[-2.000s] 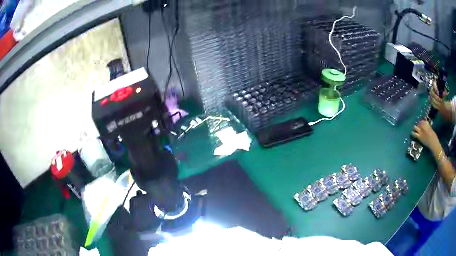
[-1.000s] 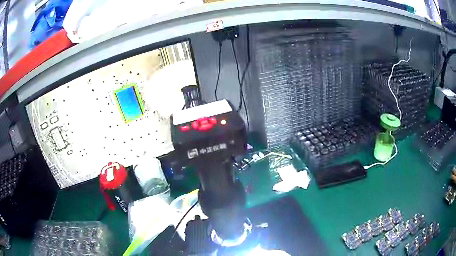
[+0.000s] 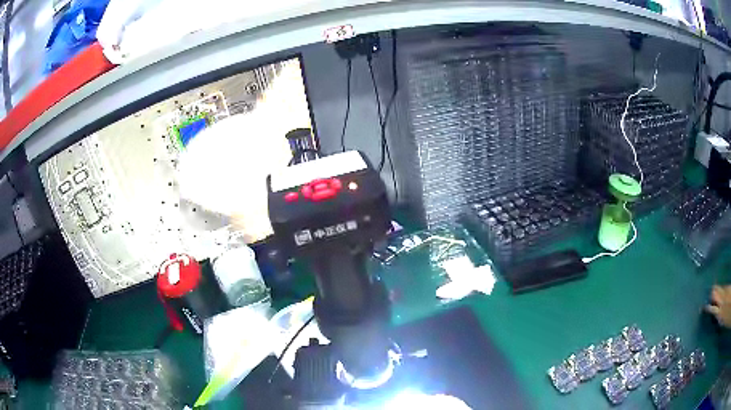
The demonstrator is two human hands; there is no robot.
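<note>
A black video microscope [image 3: 330, 200] with red buttons stands in front of me. Its ring light [image 3: 367, 372] glows bright white at the bottom edge, over a flat black pad [image 3: 465, 352]. An overexposed white shape [image 3: 425, 402] lies under the light, cut off by the edge; I cannot tell whether it is a glove, sleeve or glare. Neither of my hands can be made out. The tilted monitor [image 3: 120, 192] shows a pale circuit board, a blue rectangle and a large white glare. Small electronic modules [image 3: 597, 359] lie in short rows on the green mat [image 3: 529, 320] at right.
Clear blister trays [image 3: 529, 216] stand stacked at the back; another [image 3: 112, 380] is at lower left. A black phone-like device [image 3: 549, 272], green device [image 3: 615, 228], white wipes [image 3: 465, 279], red-topped bottle [image 3: 180, 280], clear jar [image 3: 238, 276] and plastic bag [image 3: 236, 344] are around. Another person's hand [image 3: 721, 304] shows at right.
My view has swung left since the first frame. Since the second, the monitor's blue rectangle has moved up and looks smaller, and its glare has spread left. The neighbour's hand has appeared at the right edge.
</note>
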